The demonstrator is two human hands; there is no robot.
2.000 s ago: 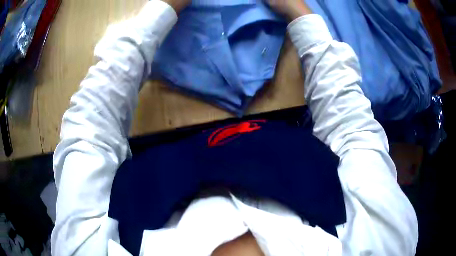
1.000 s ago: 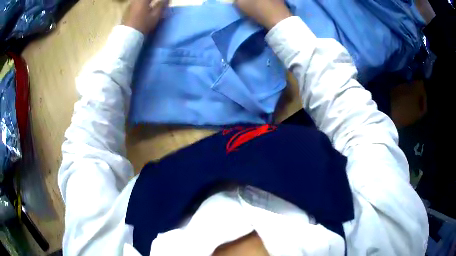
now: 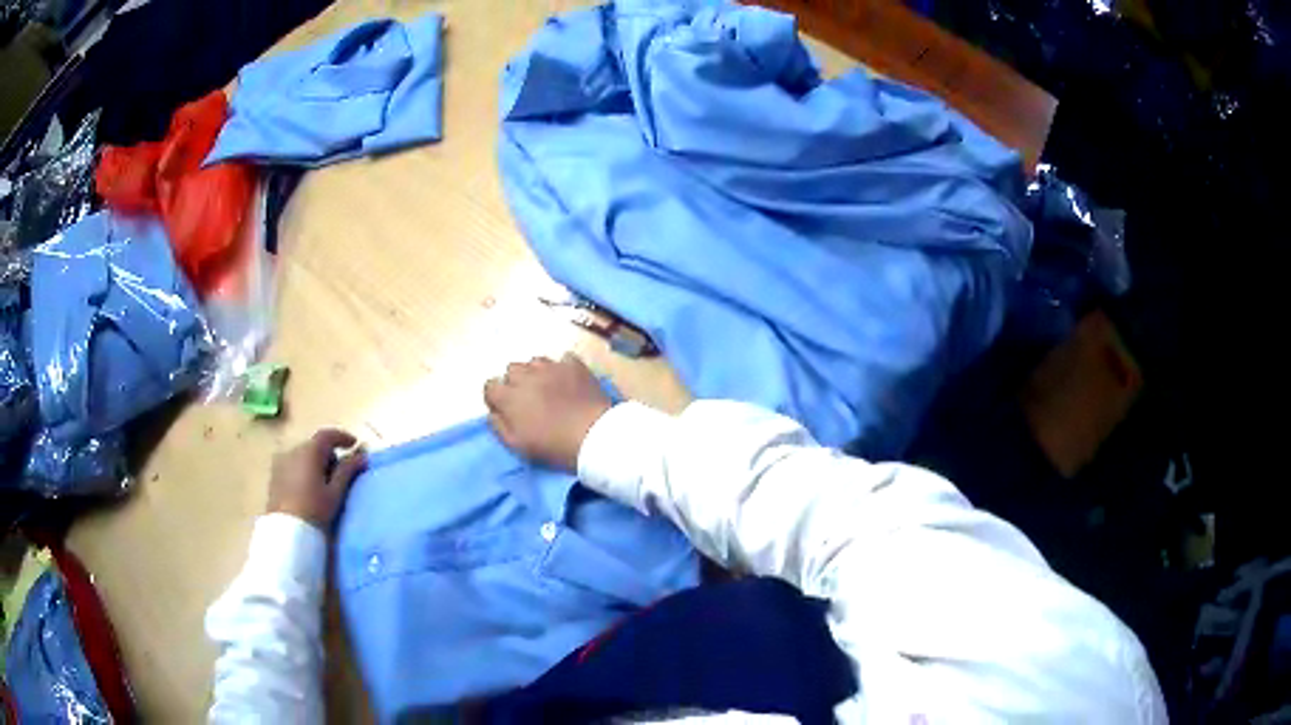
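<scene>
A folded light blue work shirt [image 3: 453, 567] lies on the table directly in front of me, its lower right side partly hidden by my right sleeve and apron. My left hand [image 3: 314, 479] is at its far left corner, with thumb and fingers on the edge. My right hand [image 3: 549, 408] rests on the far edge near the collar, fingers curled on the cloth. Small pale buttons show on the front. Whether the right fingers pinch the cloth is hard to tell.
A heap of unfolded blue garments [image 3: 793, 227] lies ahead right, with thread snips [image 3: 612, 332] beside it. Another folded shirt [image 3: 340, 92] lies at the far left near a red-orange bundle [image 3: 191, 184]. Bagged garments [image 3: 106, 319] and a small green object [image 3: 265, 390] are at left.
The view has swung, showing more of the table ahead. The shirt and both hands now appear lower in the picture. My left hand stays at the shirt's left corner, my right at its far edge.
</scene>
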